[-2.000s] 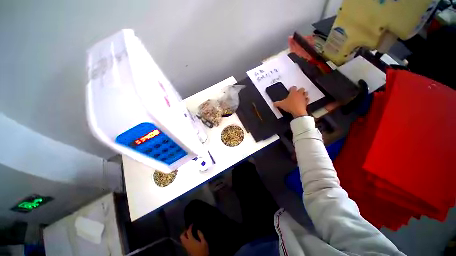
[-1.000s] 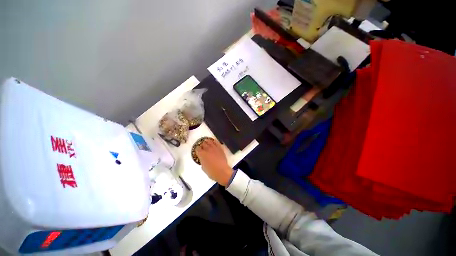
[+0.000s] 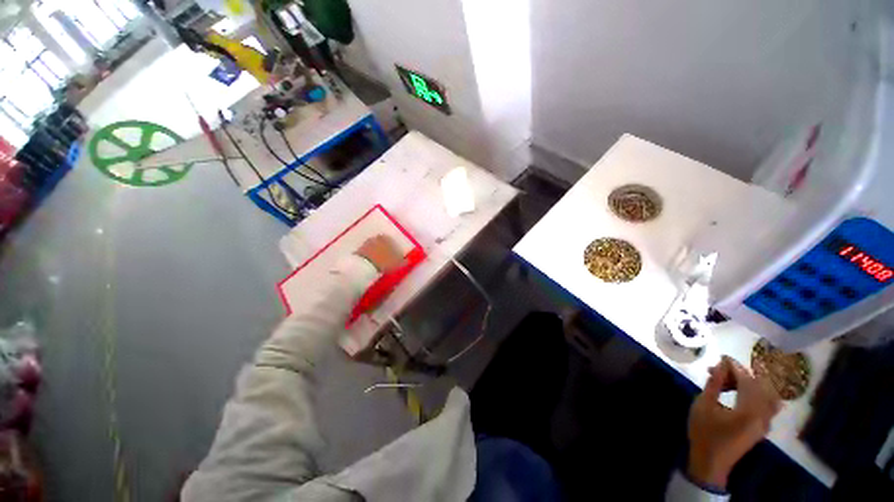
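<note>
A pale-faced piece with a red border [image 3: 338, 257] lies on the side table at the left, its near edge showing a bright red fold. My left hand [image 3: 389, 253] rests on its right part; whether the fingers grip it is hidden. My right hand [image 3: 730, 417] is raised beside the right parts cup [image 3: 780, 369], thumb and fingertips close together; any tiny part between them is too small to tell. The setting dies [image 3: 686, 328] of the white machine [image 3: 843, 196] are just left of this hand, with nothing red on them.
Two more parts cups with brass bits [image 3: 613, 260] are left of the dies. A small white pad [image 3: 457, 191] lies on the side table [image 3: 417, 162]. A bent metal rod [image 3: 487, 304] sticks out below it. Further left are a cluttered bench [image 3: 323, 123] and a green wheel [image 3: 139, 153].
The view has swung left, away from the phone and red stack. My right hand has left the parts cup it was in. My left hand, earlier low near my lap, is now on the pale-faced piece.
</note>
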